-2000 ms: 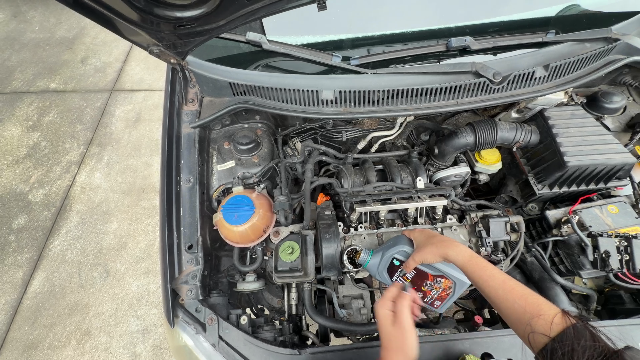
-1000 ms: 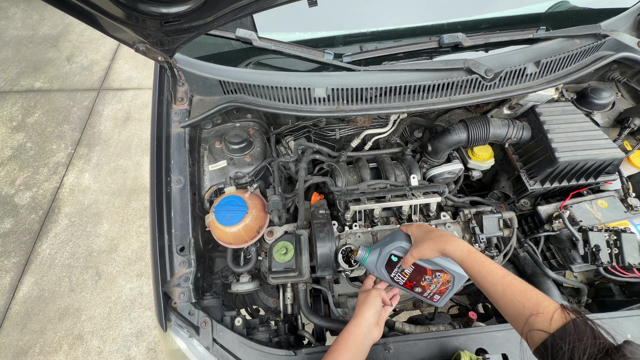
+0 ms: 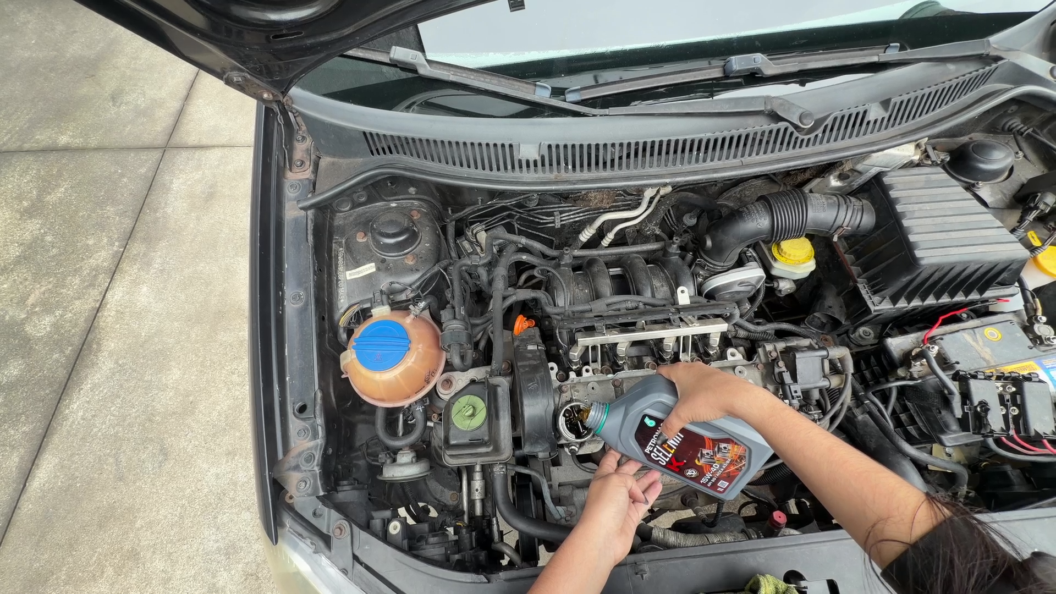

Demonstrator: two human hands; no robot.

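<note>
My right hand [image 3: 701, 396] grips a grey Petronas Selenia engine oil bottle [image 3: 709, 454], tilted with its neck pointing left. The bottle's mouth is at the oil filler opening [image 3: 575, 421] of the engine, and dark amber oil shows at the mouth. My left hand [image 3: 620, 499] is under the bottle near its neck, fingertips at its lower edge; whether it bears any weight I cannot tell. A thin dark object seems to lie between its fingers, too small to name.
Left of the filler are a coolant expansion tank [image 3: 396, 359] with a blue cap and a reservoir with a green cap [image 3: 469, 412]. A black air filter box [image 3: 940, 235] and the battery [image 3: 965, 342] lie right. The raised hood [image 3: 272, 33] overhangs the upper left.
My left hand was lower and in front of the bottle two seconds ago; it is now beneath the neck. The right hand has kept its hold on the bottle.
</note>
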